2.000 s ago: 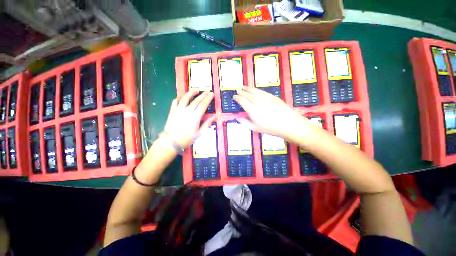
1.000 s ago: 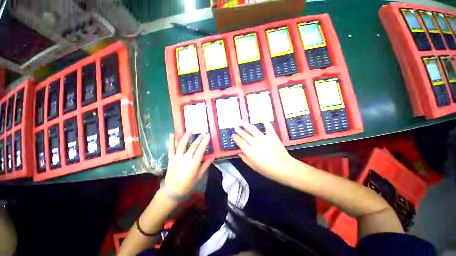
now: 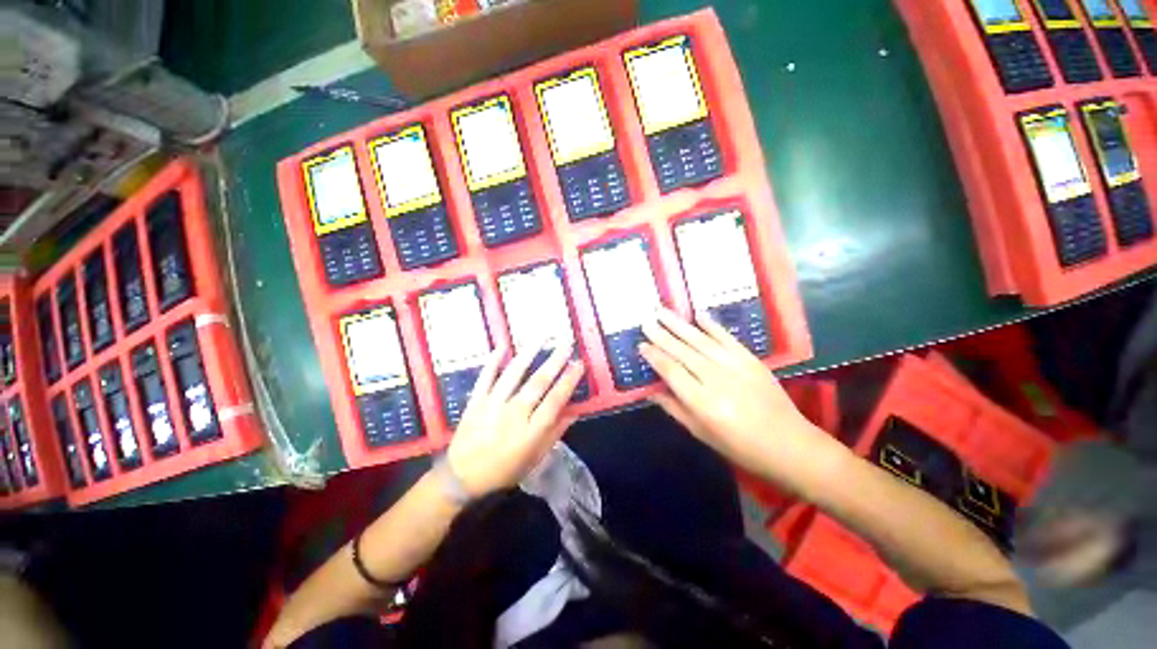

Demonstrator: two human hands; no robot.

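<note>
A red foam tray (image 3: 565, 237) lies in front of me with two rows of keypad phones. The phone screens (image 3: 490, 142) are lit white inside yellow frames, with dark keypads (image 3: 590, 186) below. My left hand (image 3: 514, 418) is bare, fingers spread, over the keys of phones in the near row. My right hand (image 3: 717, 380) is bare, fingers spread, over the keys of near-row phones at the right. Neither hand grasps anything. The fingers cover parts of the keypads; whether they press keys cannot be told.
A cardboard box (image 3: 508, 44) with small packs stands behind the tray, beside a dark thin stick (image 3: 349, 95). A tray of black phones (image 3: 203, 311) lies left, another phone tray (image 3: 971, 190) right. Red trays (image 3: 964, 412) lie below the bench edge, near a blurred person's hand (image 3: 1078, 545).
The view has shifted, and the tray sits further left in it. My hands have moved right along the near row. Earlier they were over the far row's left phones.
</note>
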